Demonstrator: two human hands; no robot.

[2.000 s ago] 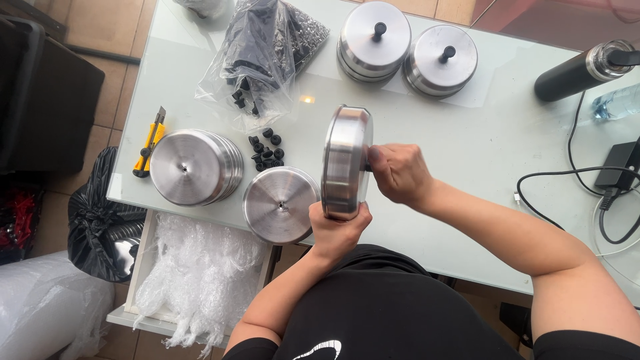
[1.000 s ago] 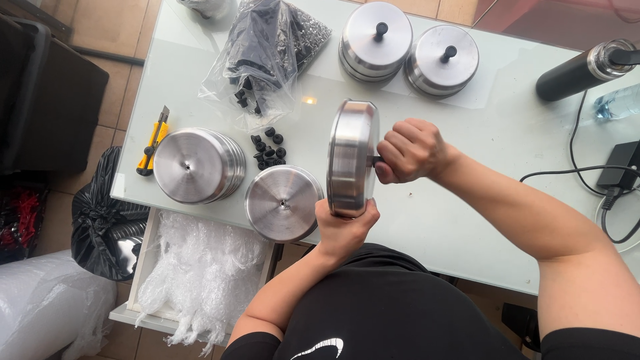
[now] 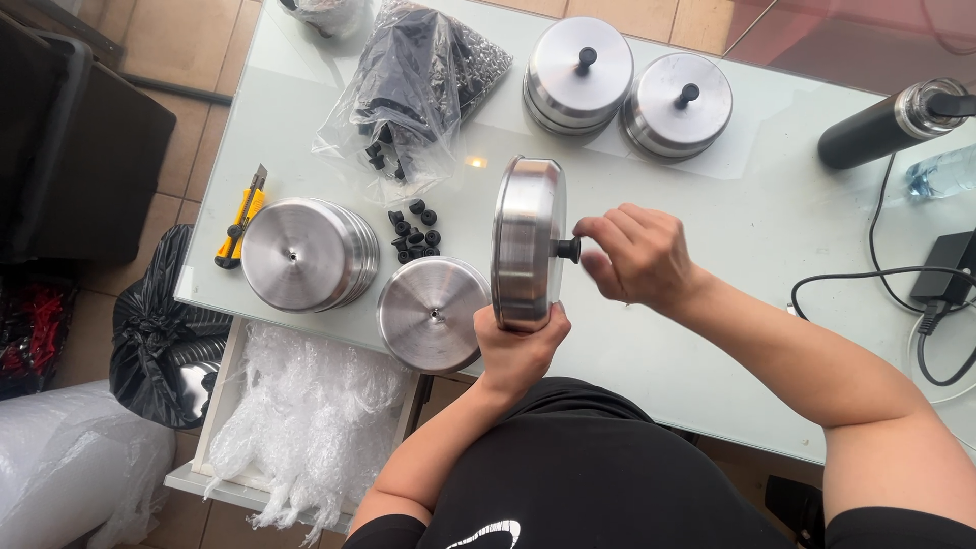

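My left hand [image 3: 522, 347] grips the lower rim of a round metal lid [image 3: 526, 244], which is held on edge. A black knob [image 3: 569, 249] stands out from the lid's right face. My right hand [image 3: 640, 255] is beside that knob with thumb and forefinger parted; whether a fingertip touches it I cannot tell. Left of the lid lie several loose black knobs [image 3: 415, 232], a stack of metal lids with bare centre holes [image 3: 293, 255] and another knobless lid [image 3: 435, 313]. Two stacks topped by knobbed lids, one taller [image 3: 581, 72] and one lower [image 3: 677, 107], stand at the far edge.
A yellow utility knife [image 3: 242, 217], its blade out, lies by the left edge. Plastic bags of knobs and screws [image 3: 427, 91] rest behind. On the right are a black flask [image 3: 877, 126], a plastic bottle [image 3: 942, 174] and a power adapter [image 3: 945, 267] with cables. An open drawer holds bubble wrap [image 3: 305, 419].
My right hand was closed around the knob two seconds ago; its fingers have now come apart and the knob is visible. My left hand still holds the lid on edge.
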